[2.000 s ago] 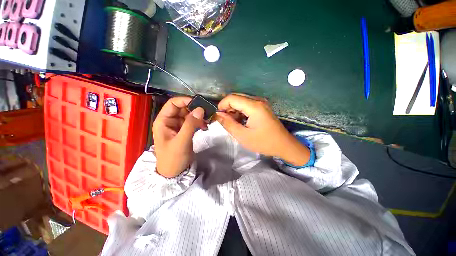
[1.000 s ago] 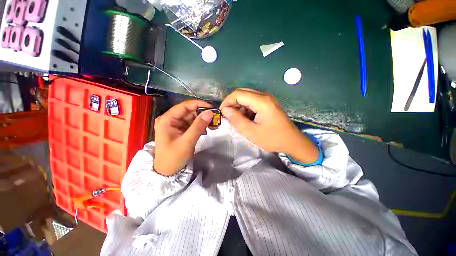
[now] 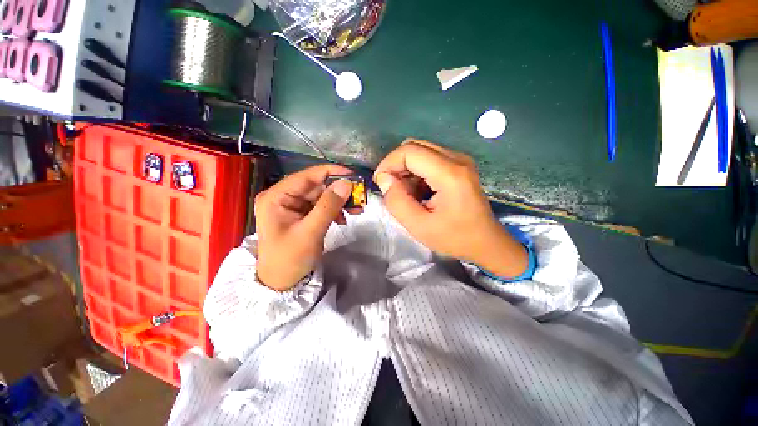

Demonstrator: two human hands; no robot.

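Note:
My left hand pinches a display module between thumb and fingers, above my lap near the bench edge. The module is small, with a dark rim, and its orange-gold side shows beside my thumb. My right hand is just right of the module, with thumb and index fingertips pressed together. A small gap shows between those fingertips and the module. Whether they pinch something tiny cannot be told.
The red tray at left holds two small modules and orange-handled cutters. Solder wire, a bag of small parts, two white discs, a pale scrap, a blue stick and white paper lie on the bench.
The module has turned from its black face to its orange-gold side. My right hand has moved a little right, off the module's edge. My left hand still holds it.

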